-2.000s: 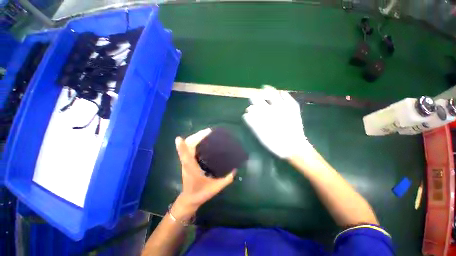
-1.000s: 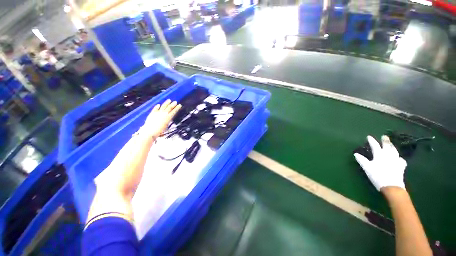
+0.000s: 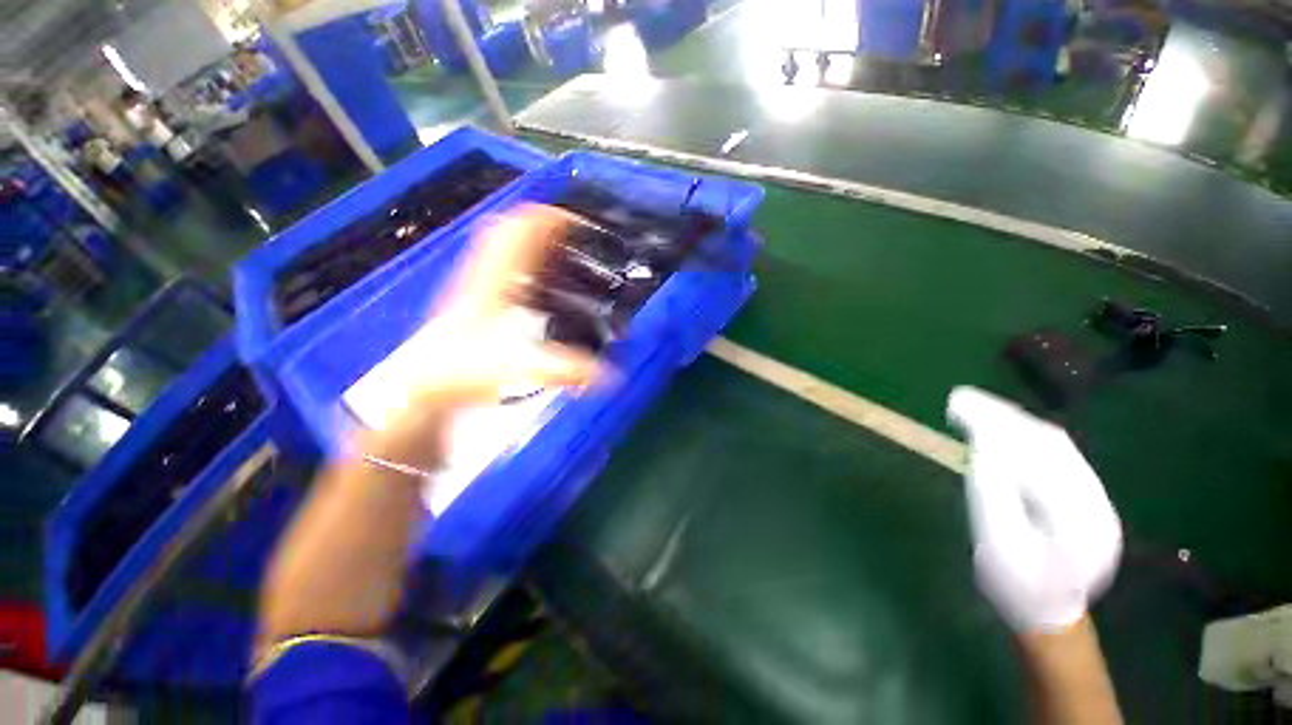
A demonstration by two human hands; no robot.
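My bare left hand [image 3: 496, 319], blurred, is over the blue bin [image 3: 517, 517] with thumb and fingers spread around dark power adapters [image 3: 578, 283]; blur hides whether it grips any. More black adapters and cords lie at the bin's far end, on and beyond a white liner sheet [image 3: 475, 460]. My gloved right hand [image 3: 1041, 517] is above the green bench near the belt's metal edge strip, with no object seen in it. Dark adapters [image 3: 1049, 363] with cords lie on the green belt just beyond it.
A second blue bin of adapters [image 3: 404, 227] stands beside the first, and another [image 3: 156, 482] is lower left by a grey metal tube frame. A white bottle [image 3: 1247, 649] is at the right edge. The pale metal strip [image 3: 836, 401] runs between bench and belt.
My left hand has moved right over the bin and spread around the dark adapters. My right hand has drawn back from the belt adapters toward me, leaving them there.
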